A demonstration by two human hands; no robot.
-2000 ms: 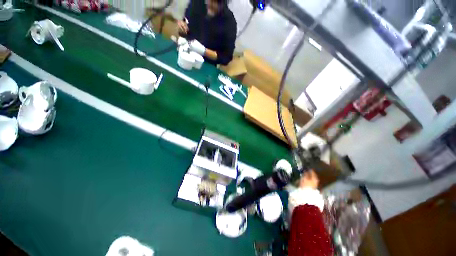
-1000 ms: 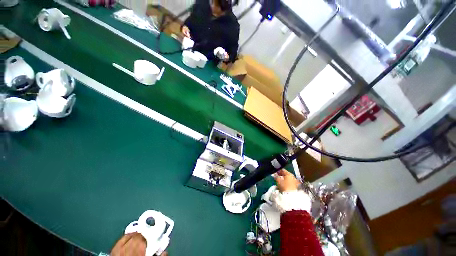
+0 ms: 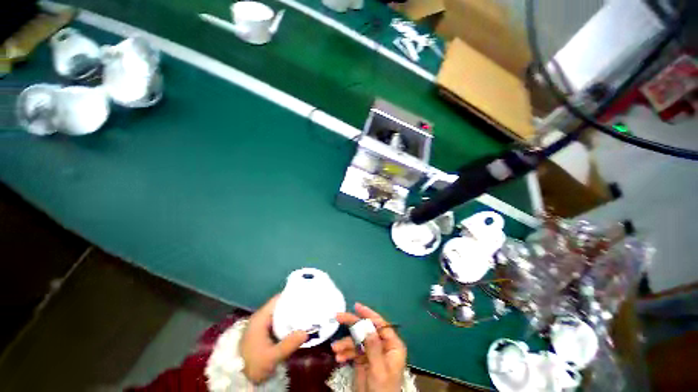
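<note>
My left hand [image 3: 264,346] holds a white plastic housing [image 3: 309,302] over the bench's near edge, its narrow end with a dark hole pointing away from me. My right hand [image 3: 375,354] holds a small white component [image 3: 362,331] in its fingertips just right of the housing. A thin dark lead shows beside it. The component and housing look apart. The black electric screwdriver [image 3: 478,178] hangs at an angle, its tip over another white housing [image 3: 415,236].
The screw feeder [image 3: 386,164] stands beside the screwdriver. Wired components [image 3: 462,304], loose housings [image 3: 528,369] and a clear plastic bag [image 3: 566,268] lie at right. Part-assembled units [image 3: 80,109] cluster at far left. A handled body [image 3: 255,21] sits on the conveyor [image 3: 329,57].
My right hand has come back from the parts at right and now holds a small white component. My left hand has lifted the housing. The view has shifted, moving the bench items up and mostly rightward.
</note>
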